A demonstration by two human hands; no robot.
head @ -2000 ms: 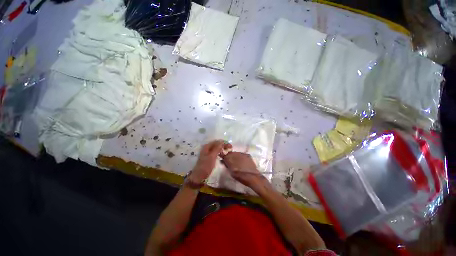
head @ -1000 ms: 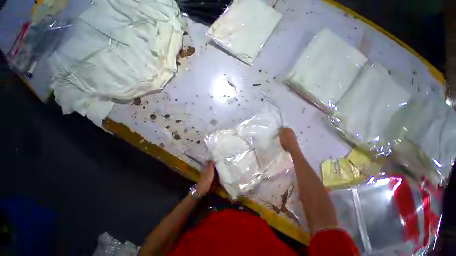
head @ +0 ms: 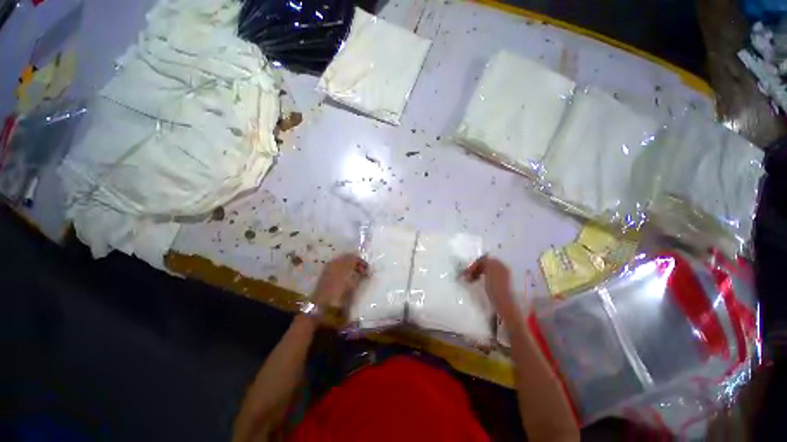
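A folded white garment in a clear polybag (head: 440, 289) lies flat on the table at its near edge, in front of my red top. A dark line runs down its middle. My left hand (head: 343, 280) is at its left edge and my right hand (head: 485, 274) is at its right edge. Both hands hold the bag's sides, with the fingertips bent in over the plastic; the fingers are small and blurred.
A heap of white garments (head: 177, 129) lies at left, beside a black plastic bag (head: 298, 30). One folded white garment (head: 377, 67) lies at the far side. Bagged garment stacks (head: 595, 151) lie at far right, yellow slips (head: 590, 259) and red-edged polybags (head: 630, 332) at right.
The bagged garment was lifted and tilted between my hands a second ago; now it lies flat and square to me. My right hand has come down and nearer. The view has shifted back.
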